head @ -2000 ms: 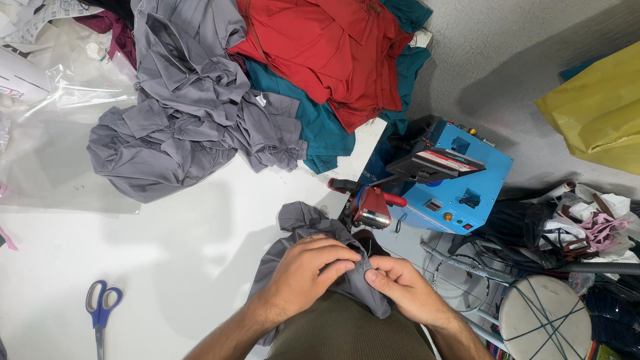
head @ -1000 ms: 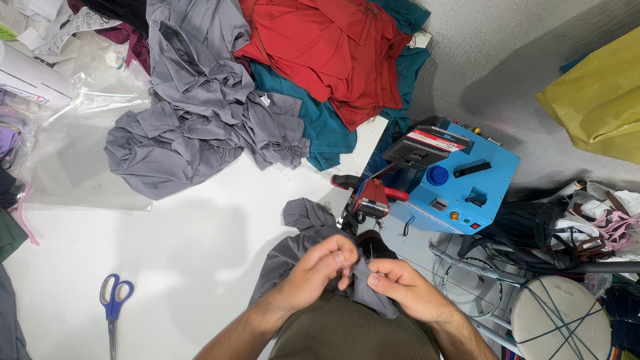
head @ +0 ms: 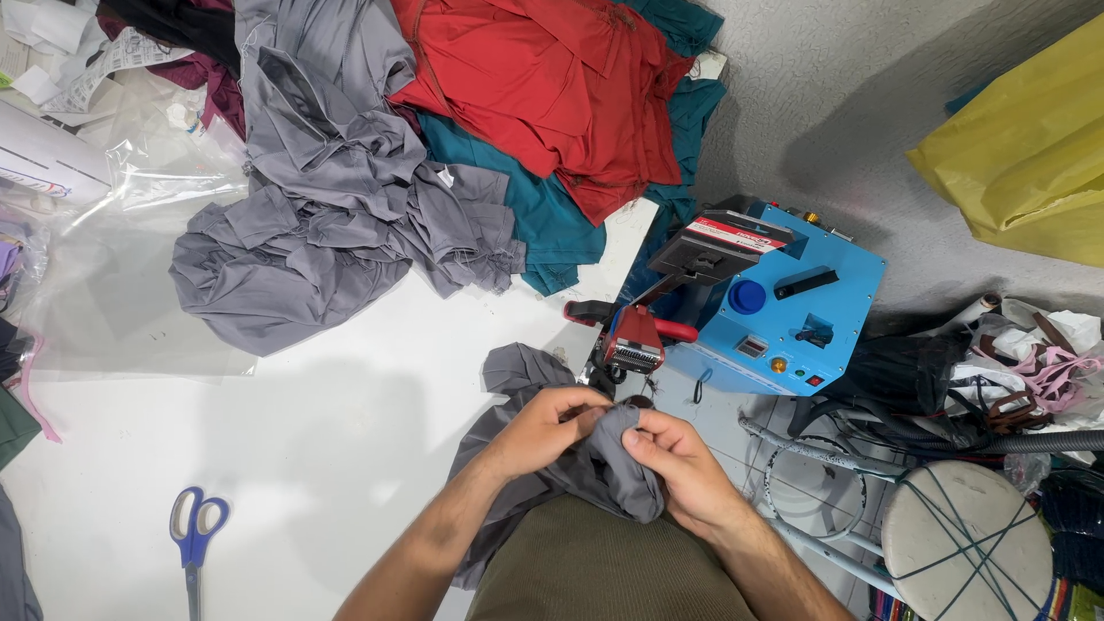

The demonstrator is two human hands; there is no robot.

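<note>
Close to my body, at the table's near right edge, both hands hold one gray garment (head: 509,423). My left hand (head: 548,431) pinches its cloth between thumb and fingers. A folded part of the cloth lies in the grip of my right hand (head: 690,470), thumb on top. Just beyond my fingers stands a red and black clamped device with a metal comb-like end (head: 636,341). Blue-handled scissors (head: 197,535) lie on the white table (head: 285,440) at the lower left, away from both hands.
Gray garments (head: 319,216), a red garment pile (head: 552,95) and teal cloth (head: 517,207) cover the table's far side. A clear plastic bag (head: 138,285) lies left. To the right are a blue machine (head: 785,302), a round stool (head: 966,535) and a yellow sheet (head: 1026,147).
My hands have shifted along the gray cloth; its held part now shows as a rounded fold between them. My left fingertips, raised a second ago, are now down at the cloth.
</note>
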